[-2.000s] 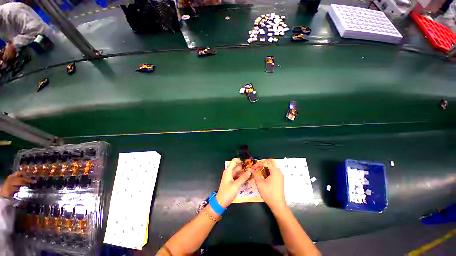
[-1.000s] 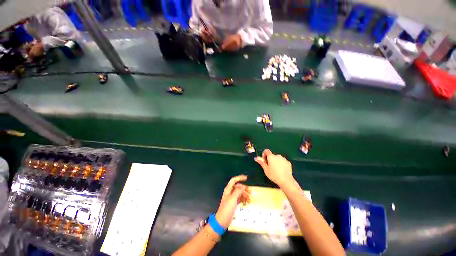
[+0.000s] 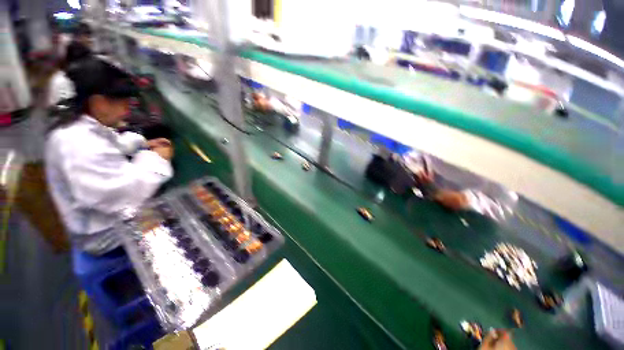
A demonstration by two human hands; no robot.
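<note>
The frame is blurred and tilted. Only the fingers of one of my hands, apparently my right hand (image 3: 498,340), show at the bottom edge. They are beside small electronic units (image 3: 472,331) on the green belt; I cannot tell whether they hold anything. My left hand is out of the picture. The long white stack of sheets (image 3: 263,313) lies at the bottom, next to the clear blister tray (image 3: 222,273) with rows of black and orange units. The working sheet and the blue bin are out of view.
A person in a white coat (image 3: 102,178) sits at the left beyond the tray. Another person's hand and sleeve (image 3: 455,199) are across the belt. A heap of small white parts (image 3: 510,265) and a white tray (image 3: 609,311) lie at the right. A metal post (image 3: 232,109) and a long shelf (image 3: 410,102) stand beyond.
The view has swung up and to the left. My left hand has left the picture, and my right hand is nearly cut off at the bottom edge.
</note>
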